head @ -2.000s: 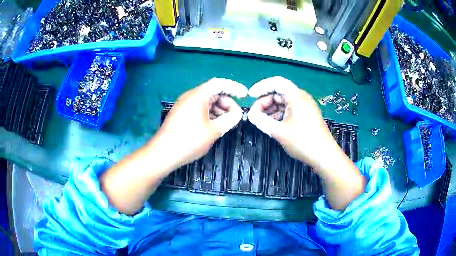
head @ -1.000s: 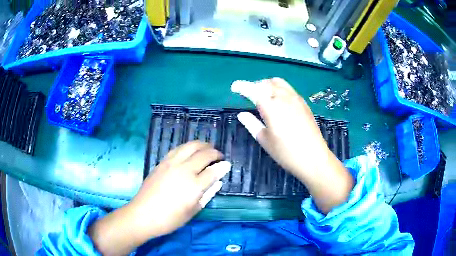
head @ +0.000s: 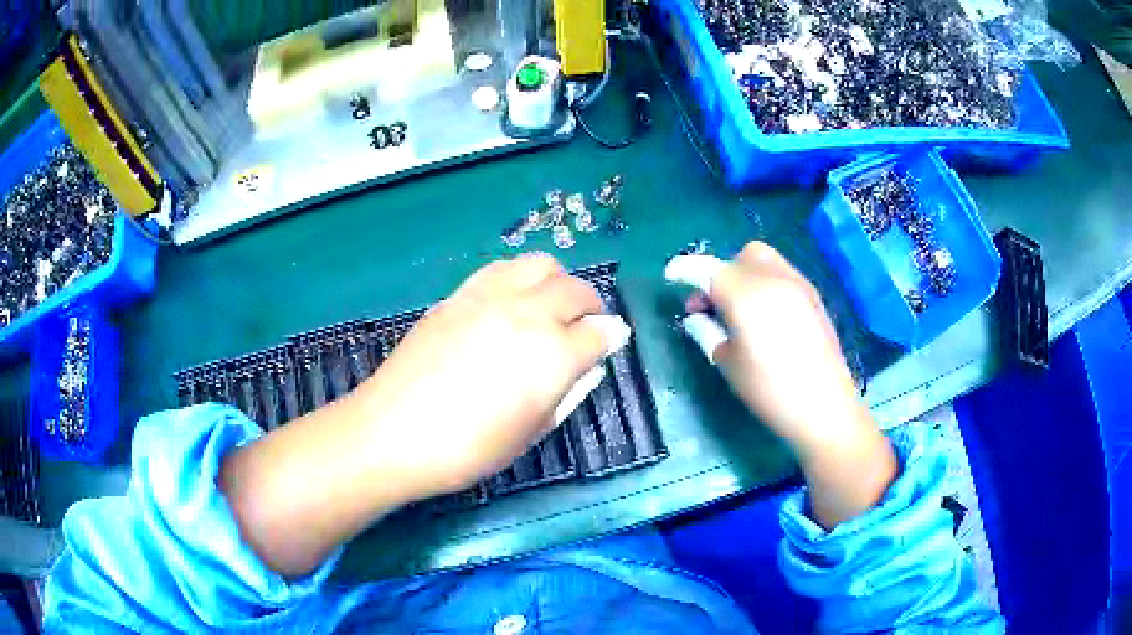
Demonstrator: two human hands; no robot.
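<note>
Black slotted plastic housings (head: 627,409) lie side by side in a row on the green bench. My left hand (head: 497,360) is over the row's right part, palm down, fingers curled, with white-tipped finger and thumb; whether it holds a small part is hidden. My right hand (head: 776,347) is right of the row, low over the bench, with white-tipped thumb and finger apart. Small loose contacts show at its fingertips, partly hidden by the hand. More loose silvery contacts (head: 565,217) lie behind the row.
The press base plate (head: 310,174) stands at back left, with a green button (head: 531,77) and yellow upright bars. A large blue parts bin (head: 770,155) and small blue bin (head: 850,267) stand right; similar bins stand left. A black housing (head: 1022,298) lies far right.
The view has turned right, so press and housings appear further left. My hands have parted from their close fingertip pose; my right hand has moved from above the row to its right side.
</note>
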